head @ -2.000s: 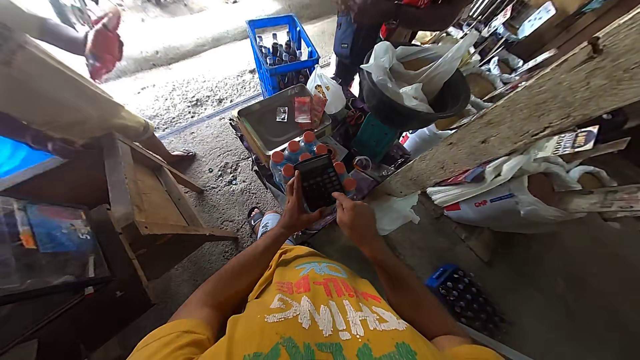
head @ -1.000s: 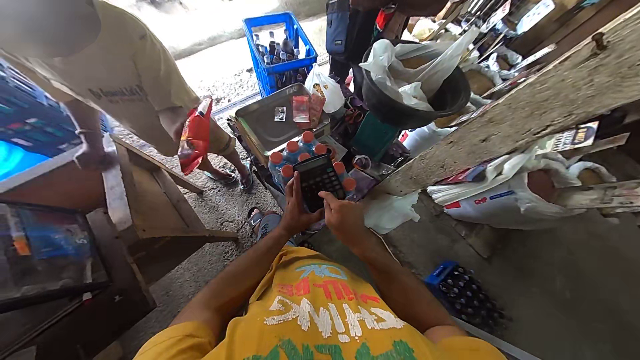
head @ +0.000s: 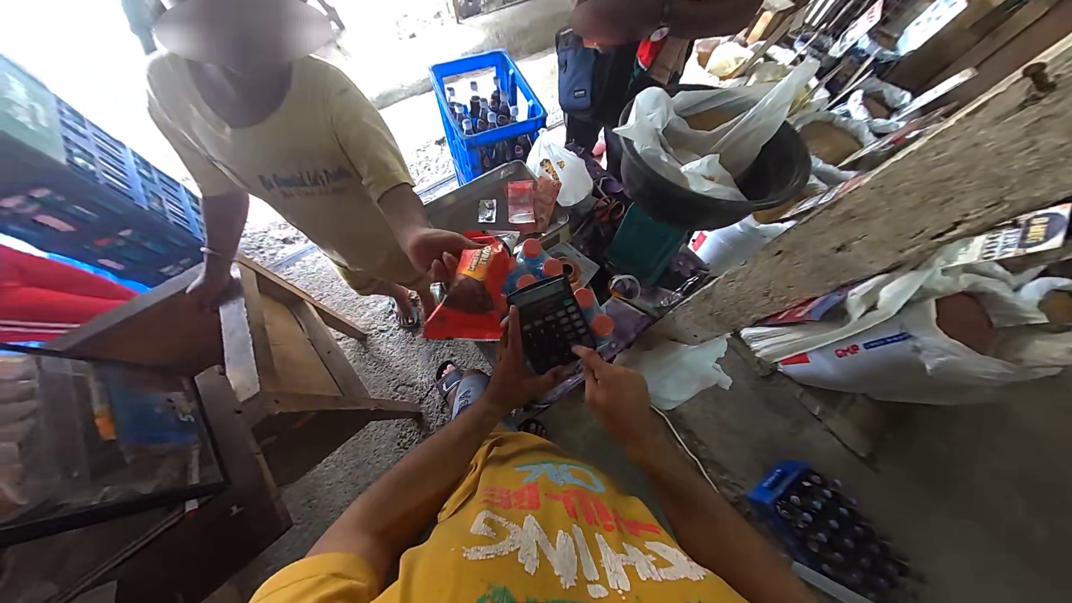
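Observation:
My left hand (head: 517, 368) holds a black desk calculator (head: 553, 325) by its left and lower edge. The index finger of my right hand (head: 615, 394) touches the keys near the calculator's lower right; its other fingers are curled, and I see nothing held in them. Bottles with orange caps (head: 601, 325) stand just beyond the calculator, partly hidden by it. At the calculator's upper left, another person's hand (head: 444, 249) holds a red packet (head: 481, 289) with writing on it. Past the bottles, a red sachet (head: 520, 201) lies on a flat metal lid or tray (head: 469, 199).
Beyond is a blue crate (head: 488, 117) of bottles, with a black tub (head: 754, 180) lined with plastic to its right. A wooden frame (head: 310, 368) stands at left. White sacks (head: 888, 352) lie beyond a rough beam (head: 854, 226) at right. Another bottle crate (head: 775, 486) is at lower right.
The person at left has come nearer, and the red packet has moved right, up beside the calculator. My left hand still holds the calculator, with my right hand at its keys.

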